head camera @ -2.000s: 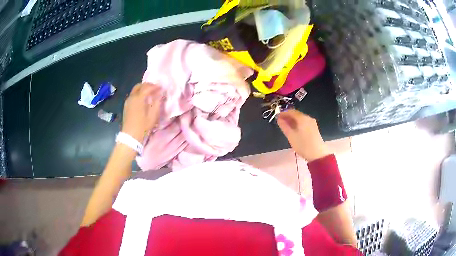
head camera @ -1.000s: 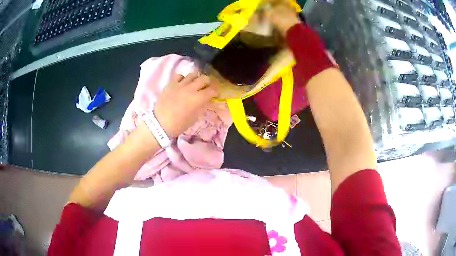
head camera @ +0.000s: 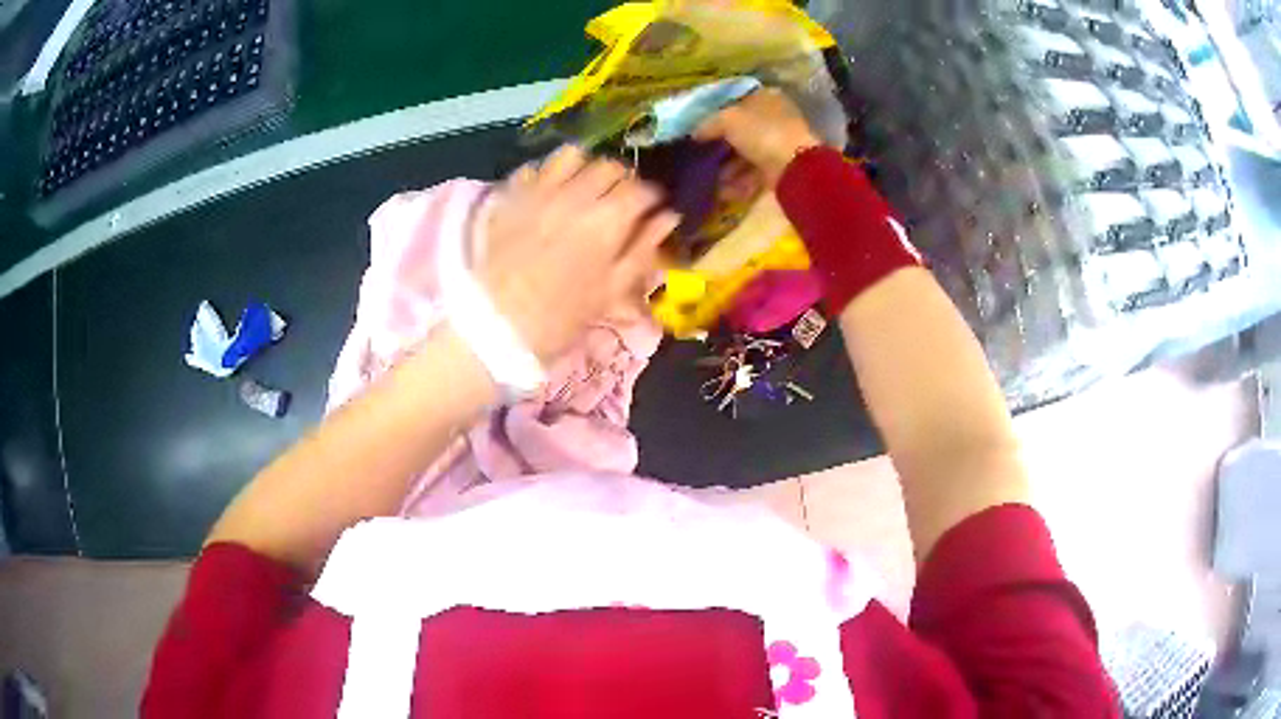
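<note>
The yellow and black tote bag (head camera: pixel 703 49) lies on the dark bench with its mouth towards me. My right hand (head camera: pixel 766 134), with a dark red wristband, is at the bag's mouth beside a light-blue item (head camera: pixel 698 110); its fingertips are hidden, so I cannot tell its grip. My left hand (head camera: pixel 569 253) is blurred at the bag's near left edge, over the pink cloth (head camera: pixel 422 288); its grip is unclear. The crumpled pink cloth lies between the bag and my apron. A magenta pouch (head camera: pixel 773 299) shows partly under the bag. Keys (head camera: pixel 752 377) lie just in front of it.
A crumpled blue-and-white wrapper (head camera: pixel 232 337) and a small grey item (head camera: pixel 264 399) lie on the bench at left. A tray of small black parts (head camera: pixel 162 91) sits on the green mat at upper left. Clear trays with white-topped parts (head camera: pixel 1124 169) stand at right.
My right hand has moved from beside the keys up to the bag's mouth. My left hand has moved right across the cloth to the bag. The bag's yellow handle no longer hangs over the keys.
</note>
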